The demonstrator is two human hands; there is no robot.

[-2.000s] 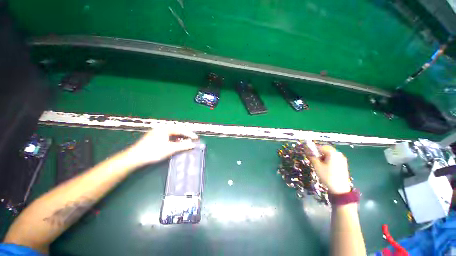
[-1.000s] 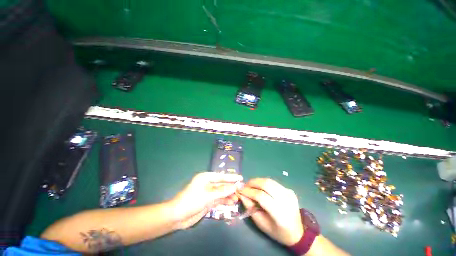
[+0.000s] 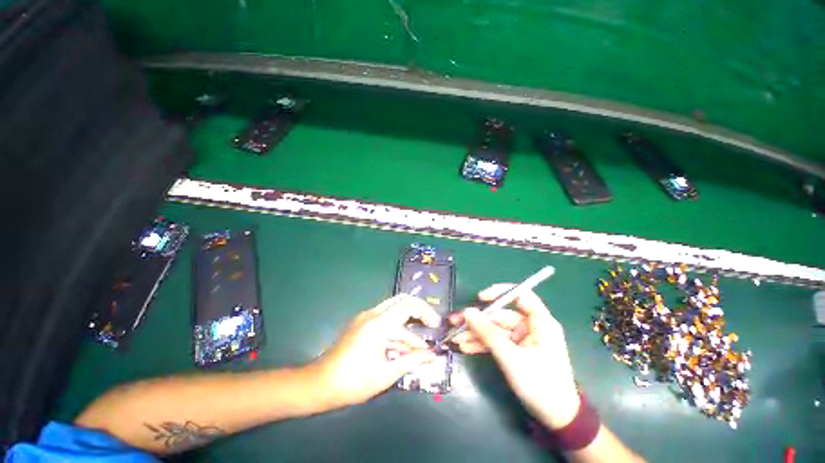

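Observation:
An open phone body (image 3: 425,279) lies on the dark green mat in front of me, its lower part partly covered by my hands. My left hand (image 3: 384,348) is over its lower left side, thumb and fingertips together at the tweezers' tip; whether a small part is between them is too small to tell. My right hand (image 3: 520,348) holds pale metal tweezers (image 3: 517,291), slanting down to the left over the phone. A heap of small black, gold, orange and silver parts (image 3: 674,335) lies to the right.
Two more phone bodies lie at left, one upright in view (image 3: 226,294) and one slanted (image 3: 140,280). Several phones, one here (image 3: 487,154), lie on the green belt (image 3: 362,145) behind the worn white strip (image 3: 380,217). A dark mass (image 3: 81,163) fills the left edge. A red tip (image 3: 790,454) shows lower right.
My right hand has come from the heap to the phone. My left hand has come down from the phone's top end to its lower part. The tweezers now show clearly. The view has shifted.

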